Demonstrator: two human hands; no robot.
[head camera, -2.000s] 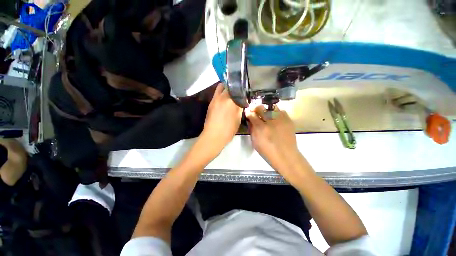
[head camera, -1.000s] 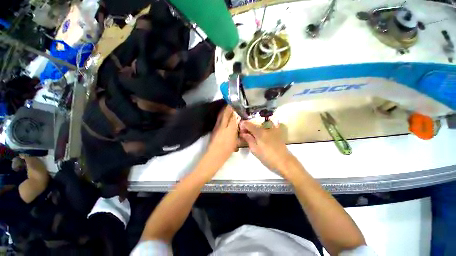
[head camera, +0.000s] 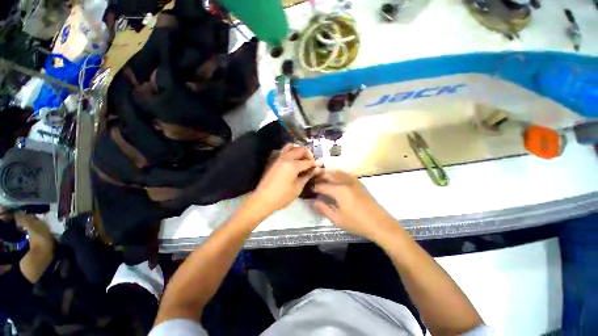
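Observation:
The black garment with brown bands (head camera: 190, 164) lies in a heap left of the needle, and a narrow dark end of it reaches my fingers. My left hand (head camera: 286, 172) holds this end just in front of the lit presser foot (head camera: 321, 146). My right hand (head camera: 344, 197) is beside it, fingertips on the same dark edge; the fingers partly hide the cloth. The white sewing machine (head camera: 419, 98) has a blue band and JACK lettering. Its needle is too small and bright to make out.
Green-handled snips (head camera: 429, 161) lie on the bed right of my hands. An orange item (head camera: 543, 141) is at the bed's right end. A cord coil (head camera: 328, 44) sits on top of the machine, by a green cone (head camera: 259, 18). Another person's arm (head camera: 36, 246) is at the left.
My hands have drawn slightly apart and towards me from the needle, with the dark cloth end between them. The camera view has shifted, showing more of the machine's top than at first.

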